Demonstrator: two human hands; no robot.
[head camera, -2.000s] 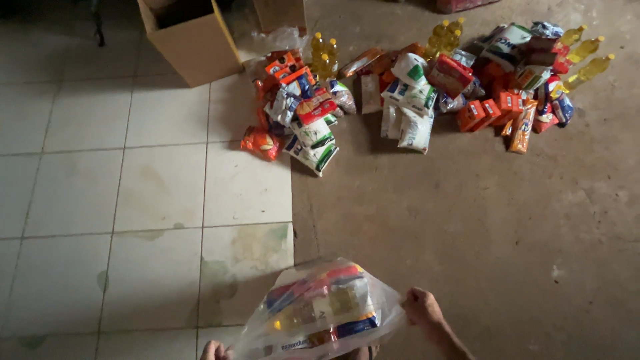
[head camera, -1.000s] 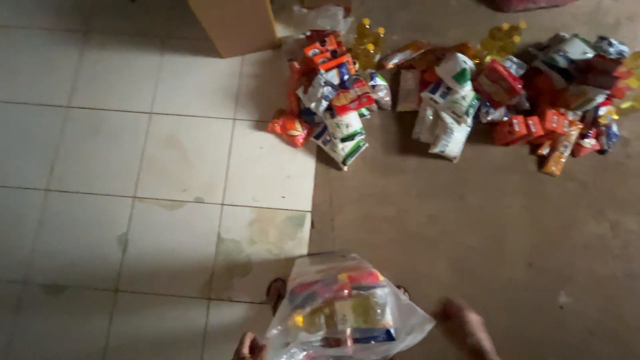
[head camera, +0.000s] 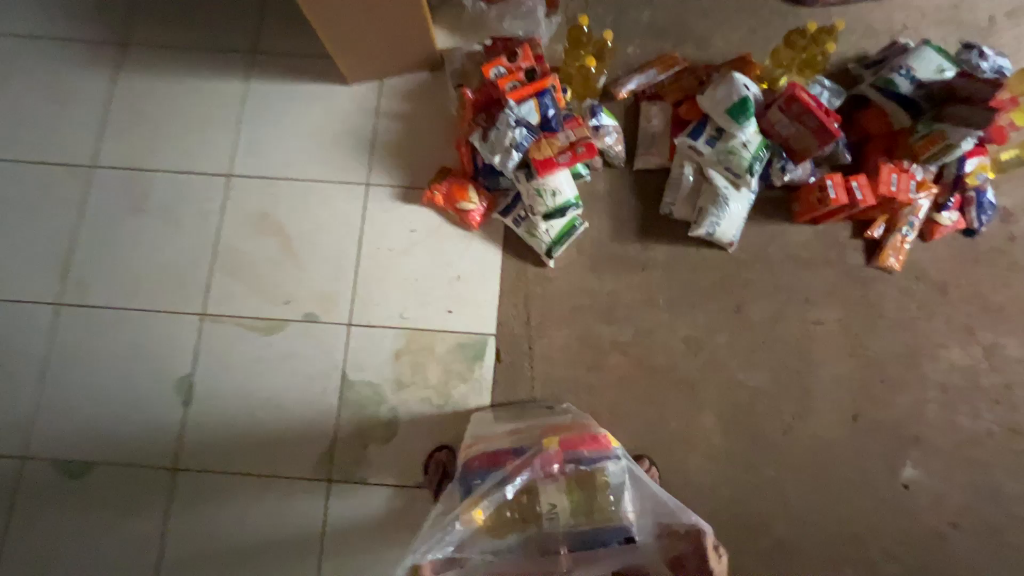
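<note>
A clear plastic bag (head camera: 552, 496) bulges with packaged groceries at the bottom centre, between the person's feet. Bottles of yellow oil (head camera: 560, 504) and red and blue packets show through its film. My right hand (head camera: 694, 552) is at the bag's lower right side, seen partly through the film, with its fingers on the plastic. Of my left hand (head camera: 448, 566) only a little skin shows at the lower edge, behind the bag's left side; its grip is hidden.
Grocery heaps lie across the top: white packets (head camera: 552, 212), orange boxes (head camera: 832, 196), a red pack (head camera: 800, 120) and yellow oil bottles (head camera: 588, 60). A cardboard box (head camera: 372, 36) stands at the upper left. White tiles (head camera: 276, 256) meet the brown concrete floor (head camera: 720, 360) near the middle.
My right hand, off to the right of the bag one second ago, is now at the bag's side. The view has shifted, so the heaps sit farther right than two seconds ago.
</note>
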